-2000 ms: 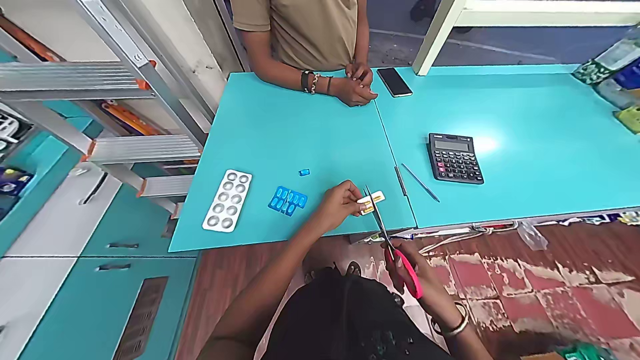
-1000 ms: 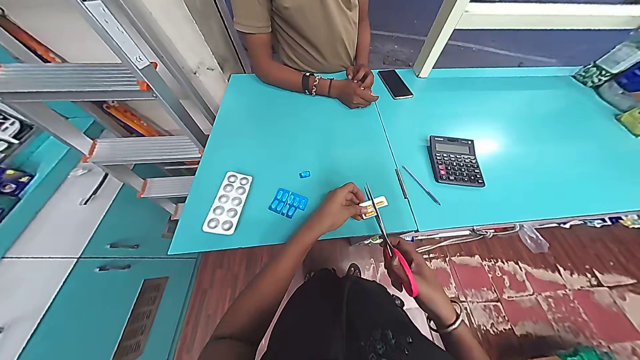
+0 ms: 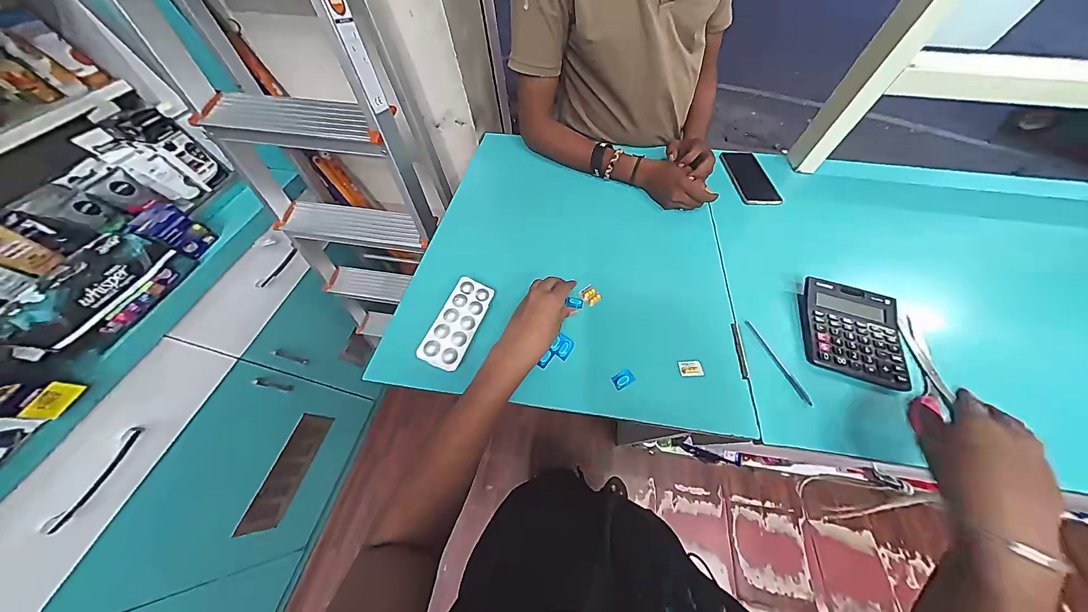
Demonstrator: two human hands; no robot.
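Note:
My left hand (image 3: 544, 314) is over the counter, its fingertips at a small blue blister piece (image 3: 574, 303); whether they grip it is unclear. Yellow tablet pieces (image 3: 591, 296) lie just beyond. Under the left wrist, partly hidden, are more blue blister pieces (image 3: 559, 347). A single blue piece (image 3: 623, 379) and a cut white-and-yellow blister piece (image 3: 691, 368) lie nearer the front edge. A silver blister strip (image 3: 456, 324) is left of that hand. At the right, my right hand (image 3: 990, 450) holds scissors (image 3: 928, 365) with red handles, blades beside the calculator.
The turquoise counter (image 3: 612, 229) bears a black calculator (image 3: 854, 331), a blue pen (image 3: 779, 363) and a smartphone (image 3: 750, 178). Across it, a person (image 3: 633, 76) rests both forearms on the top. An aluminium stepladder (image 3: 348, 221) stands left, beside drawers (image 3: 153, 416) and packaged goods.
My left hand has moved left and away from the front edge, no longer holding the white-and-yellow blister piece between the blades. My right hand has carried the scissors right, past the pen.

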